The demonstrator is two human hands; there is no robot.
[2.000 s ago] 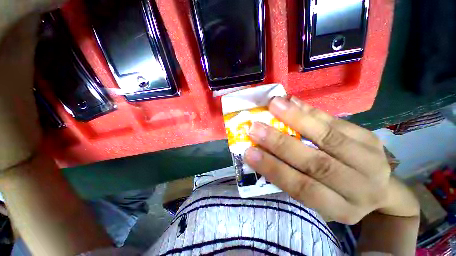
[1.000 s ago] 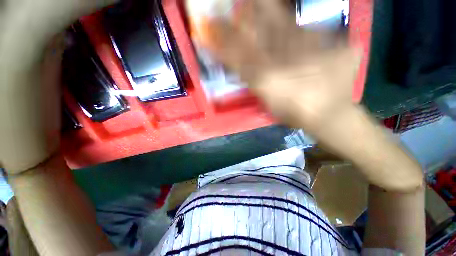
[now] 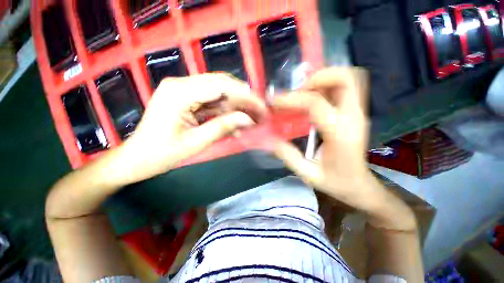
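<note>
The red foam tray (image 3: 193,22) lies in front of me with glossy black phones (image 3: 224,52) in two rows of pockets. My left hand (image 3: 182,116) is over its near side, thumb and fingertips pinched on a faint clear film (image 3: 262,145), blurred by motion. My right hand (image 3: 340,132) is at the near right corner, fingers bent, with the thin white edge of the card (image 3: 311,142) showing at its palm. Its fingertips are close to the film; whether they touch it is unclear. A phone (image 3: 281,50) with glare lies just beyond the hands.
A black foam tray (image 3: 384,55) is on the right, with several red-edged phones (image 3: 442,44) at its far side. The dark green bench (image 3: 215,179) runs along the near side. Below are brown cardboard (image 3: 406,202) and a red item (image 3: 157,243). A blurred grey sleeve shows at the right edge.
My view has widened to show both tray rows. My right hand has moved off the phones, where it was wiping with the card. My left hand has come in, and both hands meet near the tray's front edge.
</note>
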